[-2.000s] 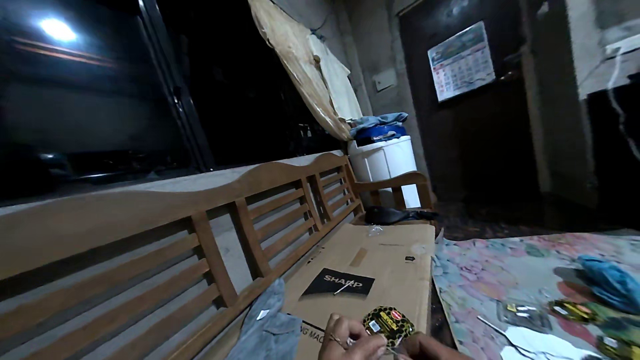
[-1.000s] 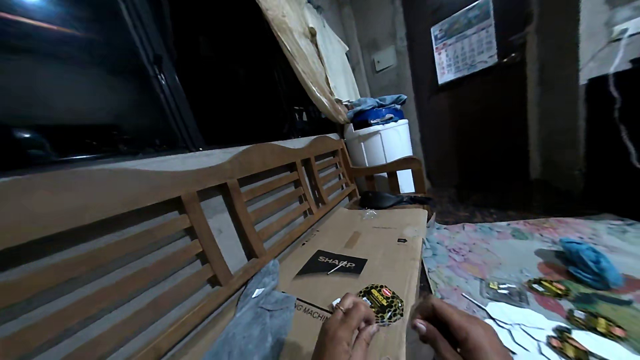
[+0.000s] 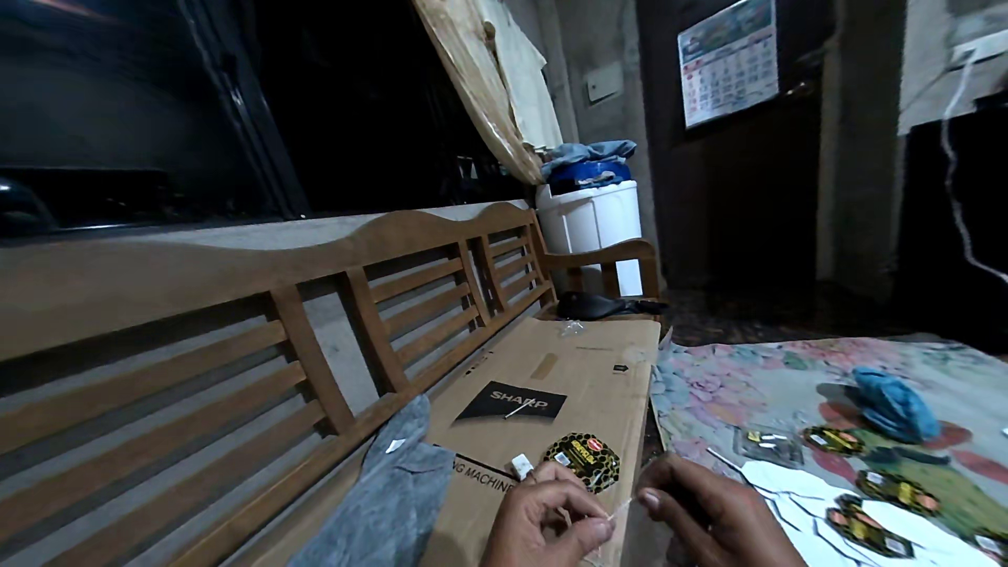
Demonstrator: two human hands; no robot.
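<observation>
At the bottom centre my left hand [image 3: 551, 516] pinches a thin, pale thread [image 3: 620, 509] between thumb and fingertips. My right hand [image 3: 709, 508] is just to its right, fingers curled, with its thumb and forefinger at the thread's other end. Beyond my left hand, a black and yellow octagonal card [image 3: 583, 462] lies on the flattened cardboard box [image 3: 598, 378]. A small white piece [image 3: 521, 466] shows beside my left fingers. A thin white stick [image 3: 518, 408] rests on the box's black printed patch.
The cardboard covers a wooden bench [image 3: 370, 331]. Grey cloth [image 3: 386, 488] lies at its near side. On the floral sheet [image 3: 740, 378] at right are a blue cloth [image 3: 896, 405], a clear plastic pack [image 3: 768, 445], several similar cards [image 3: 898, 490] and white paper [image 3: 795, 504]. A white bin [image 3: 594, 220] stands behind.
My hands were apart a second ago and are now close together, with the thread visible between them. The octagonal card stays on the cardboard.
</observation>
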